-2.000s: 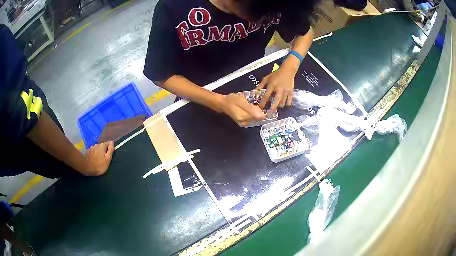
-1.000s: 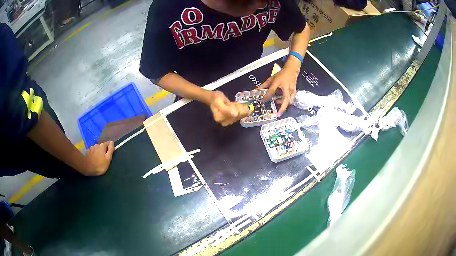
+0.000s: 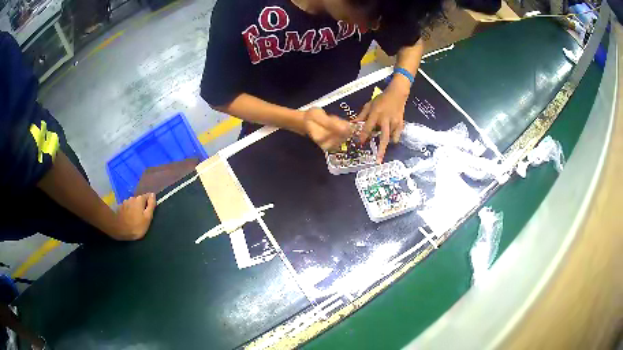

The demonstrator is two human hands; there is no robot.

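Observation:
Neither of my hands is in view. Across the green belt, an open white power strip housing (image 3: 387,192) lies on the dark work mat (image 3: 287,184), with green, blue and red parts inside. A second open housing (image 3: 352,163) lies beside it, partly hidden under another person's two hands. Those hands work inside it; a small yellow-green thing shows near the fingers, too small to name. Clear plastic bags around cords (image 3: 444,152) lie to the right of the housings, across the mat's edge.
A clear crinkled bag (image 3: 486,239) lies on the green belt (image 3: 410,287). A worn speckled edge (image 3: 362,299) separates belt and bench. At left, another person's hand (image 3: 139,217) rests on the bench. A blue crate (image 3: 156,154) is on the floor.
The bag on the belt has moved right and up the picture. The other person's hand drew back from the nearer-to-them housing, then returned over it. The head bends down again.

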